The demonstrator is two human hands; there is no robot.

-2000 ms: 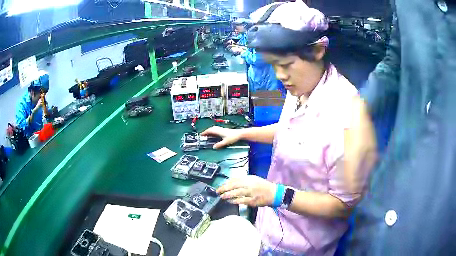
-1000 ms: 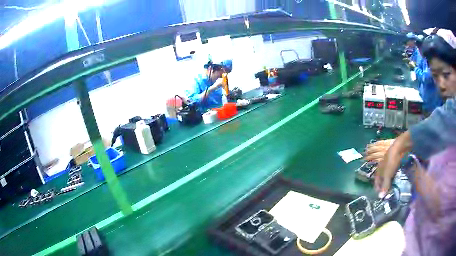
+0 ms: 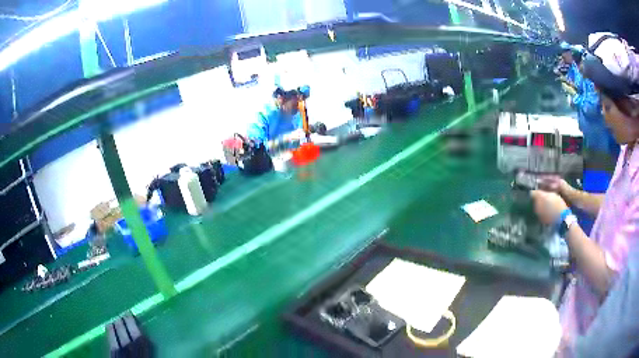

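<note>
Neither of my hands can be made out. A grey-blue sleeve [image 3: 611, 323] is cut off at the lower right edge; its hand is hidden, and I cannot tell whose it is. A dark rugged device unit [image 3: 361, 318] lies in the black raised-edge tray [image 3: 308, 323] nearest me, blurred. A whitish paper sheet [image 3: 417, 290] lies beside it, with a tan ring [image 3: 431, 341] at its lower edge. Another pale sheet [image 3: 511, 330] lies at the tray's right. Another blurred unit [image 3: 507, 235] is on the green bench beyond the tray.
A person in pink [image 3: 608, 224] at right holds a dark unit [image 3: 527, 180] before white power supplies [image 3: 538, 140]. A small card [image 3: 479, 210] lies on the bench. Black blocks [image 3: 127, 337] stand lower left. A green post [image 3: 133, 217], blue bin [image 3: 143, 227] and seated person in blue [image 3: 270, 126] are beyond.
The view has swung left. The unit at the tray's right and the reaching grey-blue arm's hand no longer show. The pink-clad person now holds a unit up. The green piece no longer shows on the sheet.
</note>
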